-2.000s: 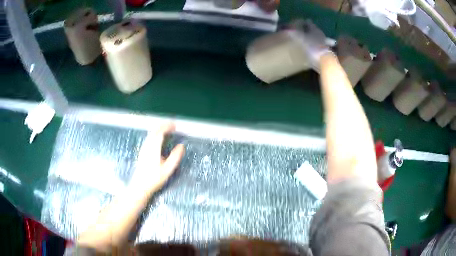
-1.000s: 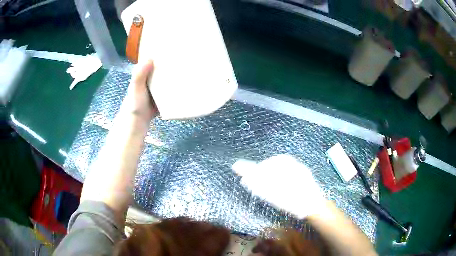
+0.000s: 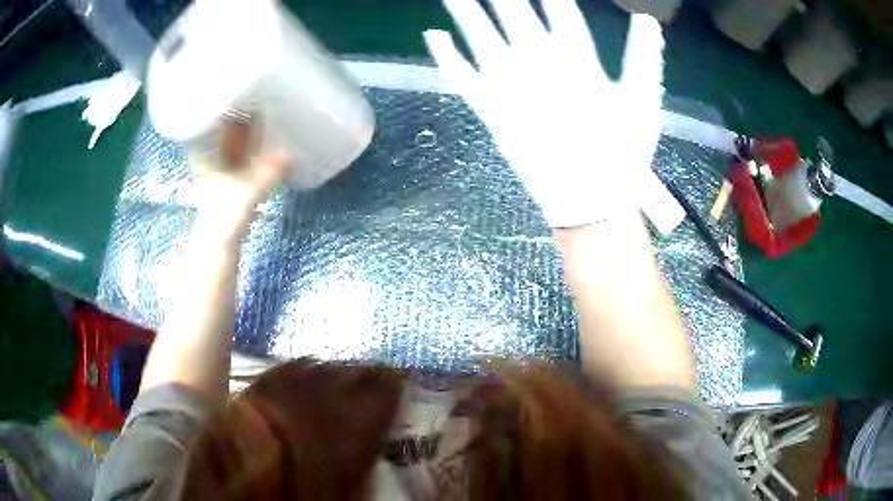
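A cream-white speaker unit [image 3: 308,103] is tilted above the left part of the silvery bubble wrap mat [image 3: 421,264]. It is blurred, with a brown-orange strap [image 3: 236,138] on its near side. My left hand [image 3: 230,186], bare, holds the unit at its lower side by the strap; part of the fingers is hidden or blurred. My right hand [image 3: 568,117], in a white glove, is raised over the right part of the mat, palm down or flat, fingers spread, holding nothing. It is overexposed and apart from the unit.
Right of my right hand lie a white block [image 3: 662,204], a black thin tool [image 3: 690,210], a yellowish stick [image 3: 722,199], a hammer [image 3: 764,308] and a red bin [image 3: 774,201] with a bottle. A spare white glove [image 3: 110,103] lies left. More units [image 3: 821,54] stand at upper right.
The unit was taken from the belt area and held upright-tilted; since then my left hand has moved it left and turned it. My right hand has moved up and spread its fingers.
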